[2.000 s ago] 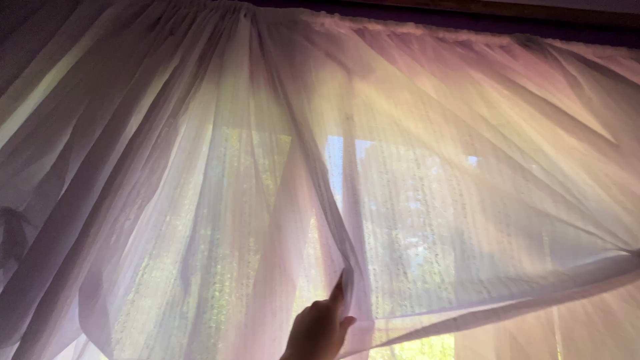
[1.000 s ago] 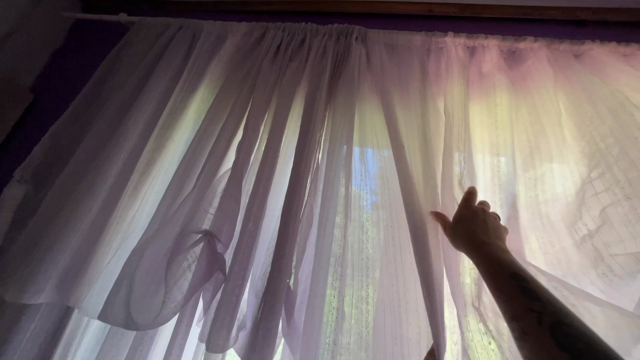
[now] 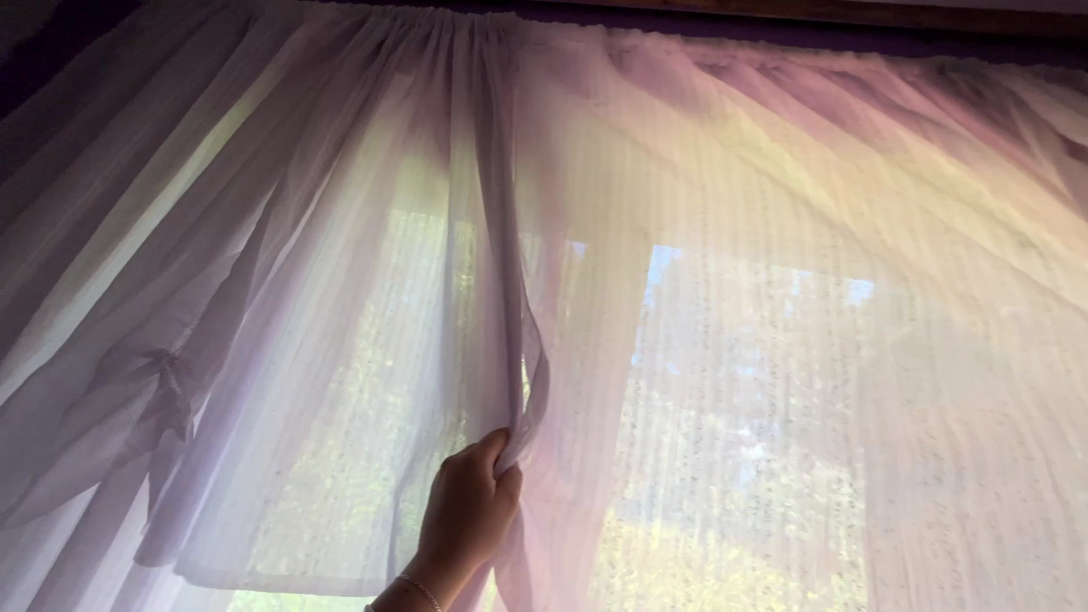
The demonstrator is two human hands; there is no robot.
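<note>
Sheer pale lilac curtains [image 3: 722,365] hang in gathers across a bright window. My left hand [image 3: 472,501], with a thin chain bracelet at the wrist, rises from the bottom edge and pinches the curtain's edge [image 3: 512,365] between thumb and fingers, near the middle. The folded edge runs from the gathered top down to my fingers. At the left, a knot or bunched part of the curtain [image 3: 170,365] hangs with loose fabric below it. My right hand is out of view.
The gathered curtain header [image 3: 765,51] spans the top, below a dark purple wall strip [image 3: 646,21] and a wooden beam [image 3: 892,13]. A lower hem [image 3: 289,583] hangs at bottom left. Sunlit greenery shows through the fabric.
One second ago my right hand was raised at the right with its fingers apart; it has left the view. My left hand now shows on the curtain's edge. The view has moved closer.
</note>
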